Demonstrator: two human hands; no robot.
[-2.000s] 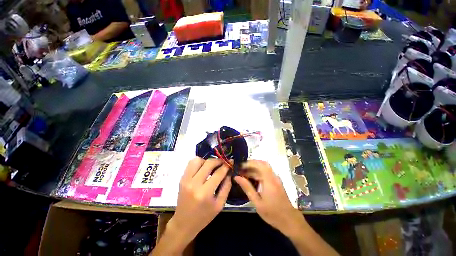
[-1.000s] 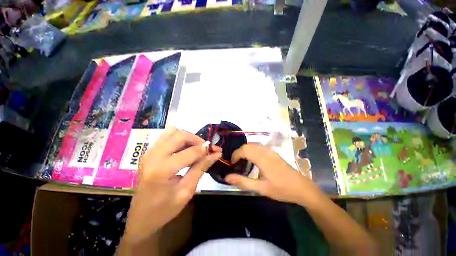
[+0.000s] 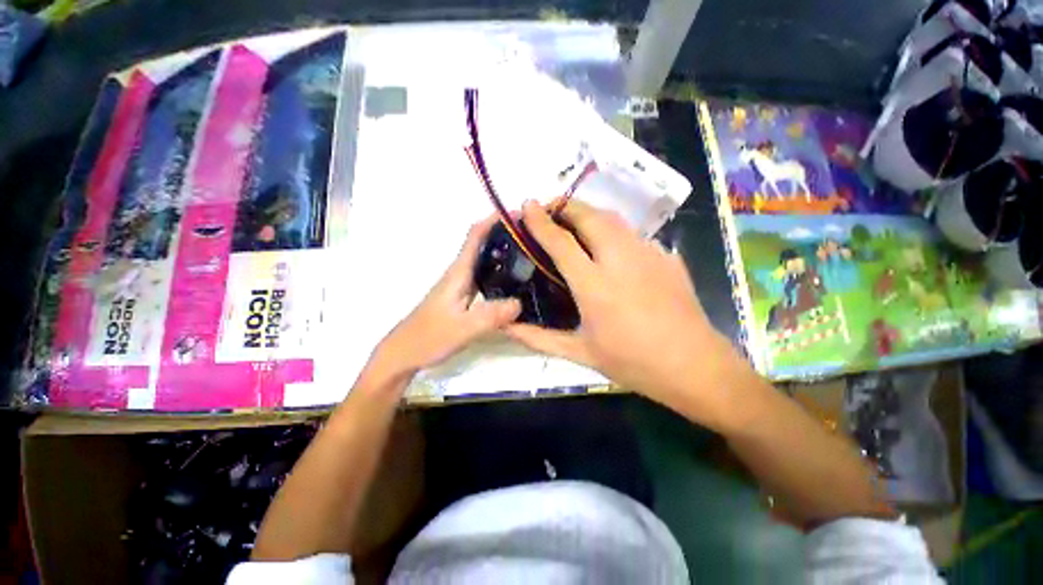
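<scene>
A black round unit (image 3: 524,274) lies on the white sheet near the bench's front edge, between my hands. Red and dark lead wires (image 3: 490,183) rise from it and reach away over the sheet. My left hand (image 3: 458,306) holds its left side, thumb at the near rim. My right hand (image 3: 618,280) grips its right side, fingers over the wires at the top. A white flat arm or base (image 3: 641,177) sticks out behind my right hand. How it joins the black unit is hidden by my hand.
Printed pink and dark cardboard (image 3: 206,229) lies left. Picture mats (image 3: 835,286) lie right. White housings with dark openings (image 3: 938,131) stand at the far right. A white post (image 3: 663,46) rises behind. An open carton (image 3: 69,491) of black parts is below left, another carton (image 3: 949,457) below right.
The view has tilted down. My left hand has moved from the wire ends to the unit's left side. My right hand now covers its right side. The white arm now shows at the upper right.
</scene>
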